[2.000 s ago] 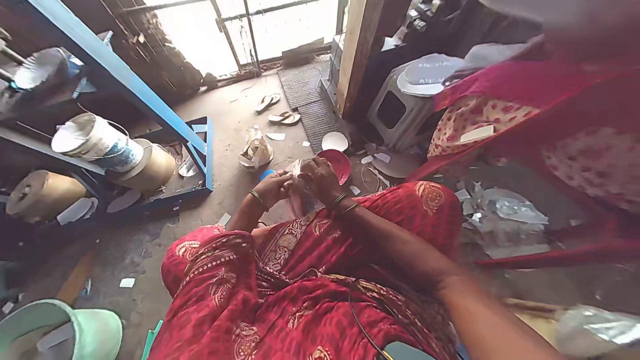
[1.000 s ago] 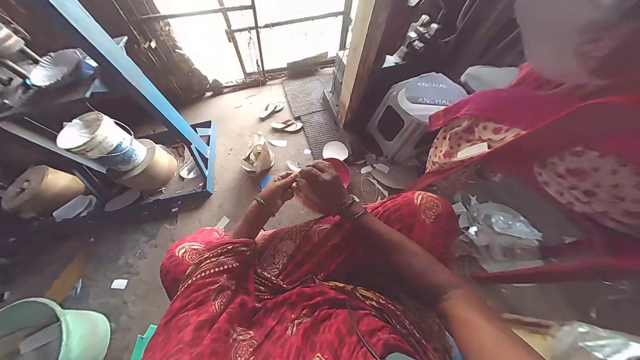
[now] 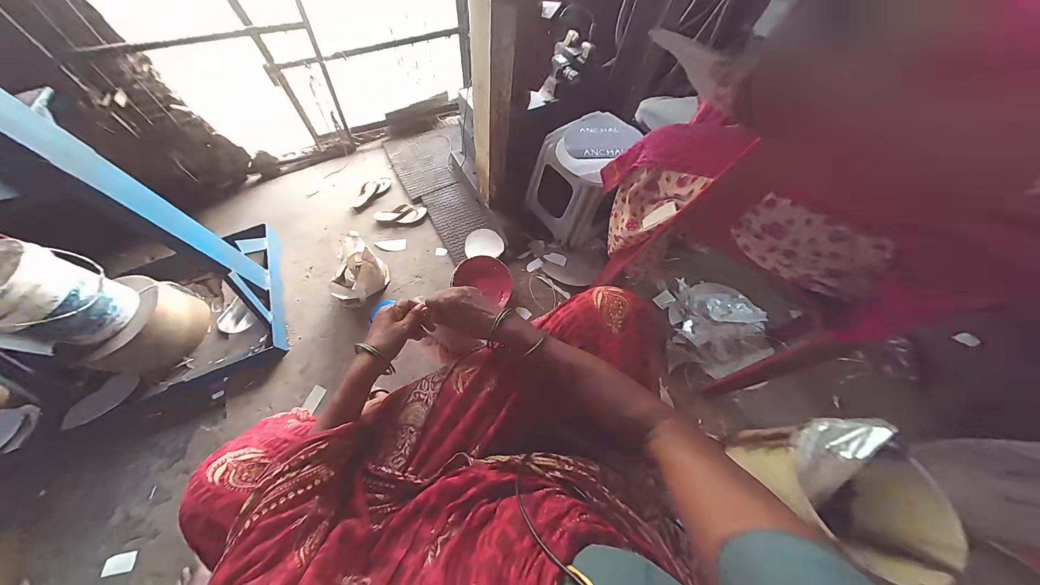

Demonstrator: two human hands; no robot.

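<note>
My left hand point(image 3: 396, 327) and my right hand point(image 3: 463, 311) meet at the fingertips above my lap, with bangles on both wrists. Something small and pale shows between the fingers, too small to name. A red bowl point(image 3: 485, 280) lies on the floor just beyond my right hand, and a white round dish point(image 3: 484, 243) is behind it. A blue object point(image 3: 382, 309) shows partly behind my left hand. Farther left on the floor stands a crumpled, open plastic bag point(image 3: 358, 272). Folds of red patterned cloth point(image 3: 455, 487) cover my legs.
Sandals point(image 3: 400, 214) lie near a dark mat point(image 3: 455, 203). A blue metal frame point(image 3: 195, 231) with a white bucket point(image 3: 69, 296) is at left. A plastic stool point(image 3: 577, 175) stands beyond a seated person in pink cloth at right. Clear plastic wrapping point(image 3: 723, 313) and a yellowish container point(image 3: 894, 504) lie at right.
Two seconds ago a pale, translucent sheet or bag hung from my hands; it no longer shows plainly there. My hands stay together at the same spot over my lap.
</note>
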